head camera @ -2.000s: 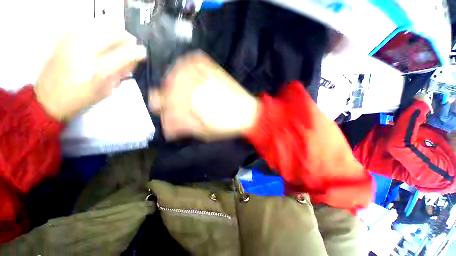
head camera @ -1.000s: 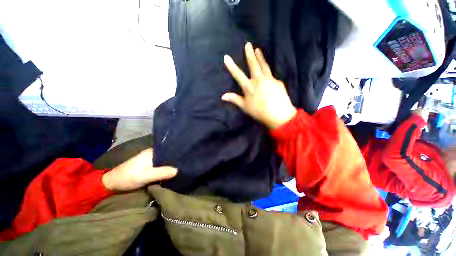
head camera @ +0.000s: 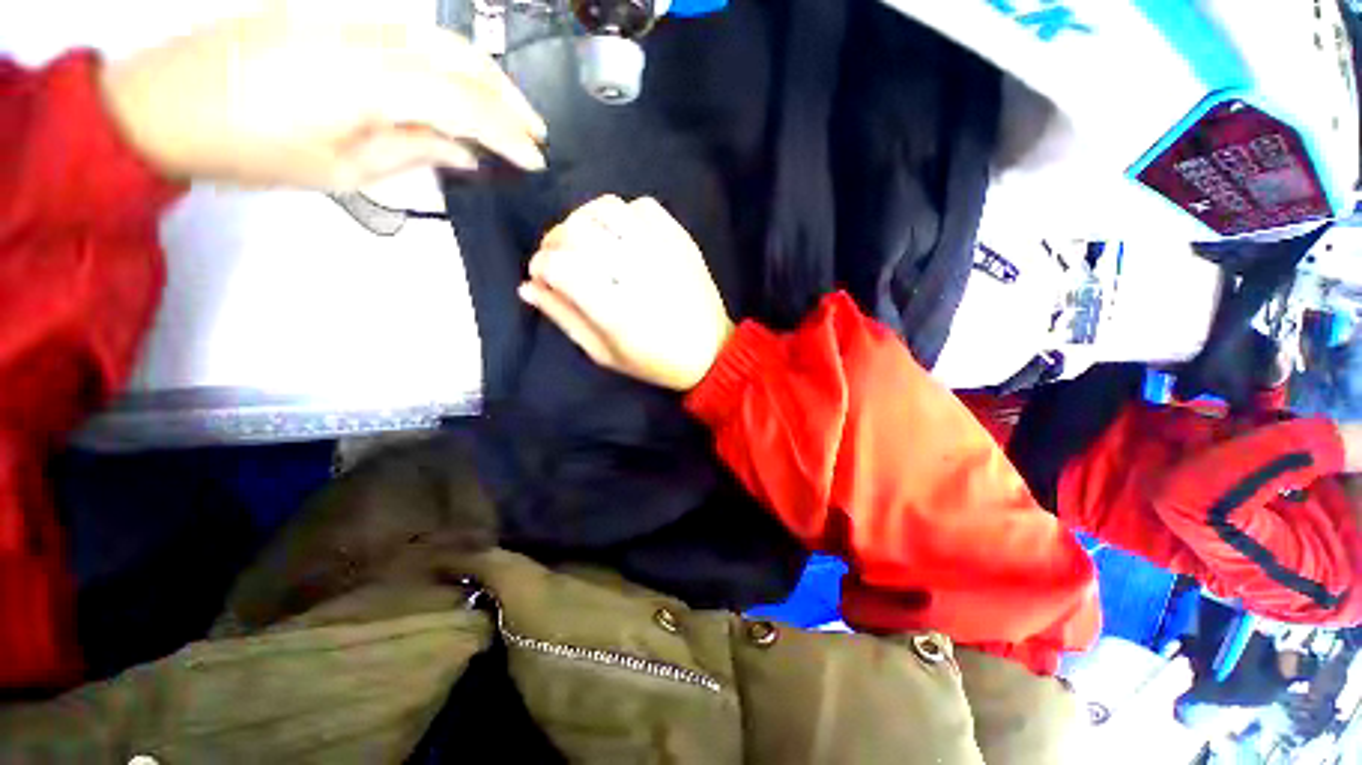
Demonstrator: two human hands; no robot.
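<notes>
The dark garment piece (head camera: 598, 434) lies on the machine bed and hangs over the table's front edge towards my lap. My left hand (head camera: 321, 112) is at the cloth's left edge near the top, fingertips on the edge just below the metal sewing parts. My right hand (head camera: 635, 292) rests on the cloth with its fingers bent; whether it pinches a fold cannot be told. The white-grey knob (head camera: 611, 69) is above and between the hands. The needle and presser foot cannot be made out clearly.
The white machine head (head camera: 1046, 60) arches over the cloth, with the control panel (head camera: 1240, 165) at its end. A measuring strip (head camera: 299, 423) runs along the table's front edge. A person in red (head camera: 1255, 508) sits at the right. My olive coat (head camera: 598, 658) is below.
My left hand has moved up from the cloth's lower left corner to the sewing parts. My right hand has moved left and down, its fingers now bent. The cloth's left edge lies straighter.
</notes>
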